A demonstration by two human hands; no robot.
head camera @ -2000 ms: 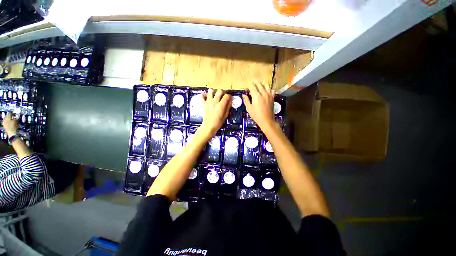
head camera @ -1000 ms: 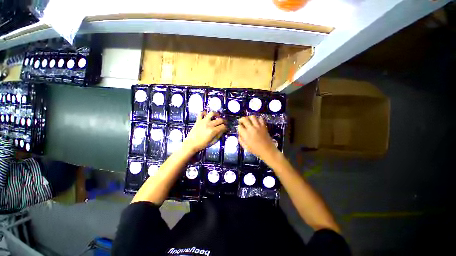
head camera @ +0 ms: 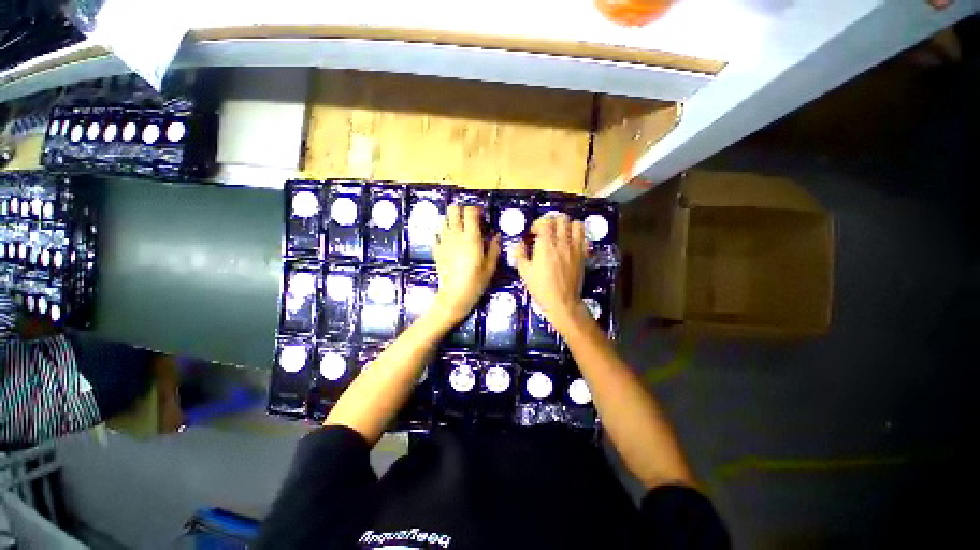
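A large black glossy blister tray (head camera: 276, 400) lies in front of me with three rows of black units, most showing a round white part (head camera: 513, 221). My left hand (head camera: 464, 258) lies over the top row near the middle, fingers pointing away from me. My right hand (head camera: 552, 261) lies just to its right, over the top and middle rows, fingers bent. Both hands touch units or the film over them. The fingertips' contact is blurred, so I cannot tell whether either hand grips anything.
A dark green belt (head camera: 188, 274) runs left to more black trays (head camera: 43, 263). Another black tray (head camera: 124, 140) stands behind it. A metal-edged white shelf (head camera: 451, 54) crosses above. An open carton (head camera: 758, 258) stands at right. A striped sleeve of another person (head camera: 48, 392) shows at left.
Both hands moved down from the top row, then slightly back up onto it. The other person's hand at left has gone out of view.
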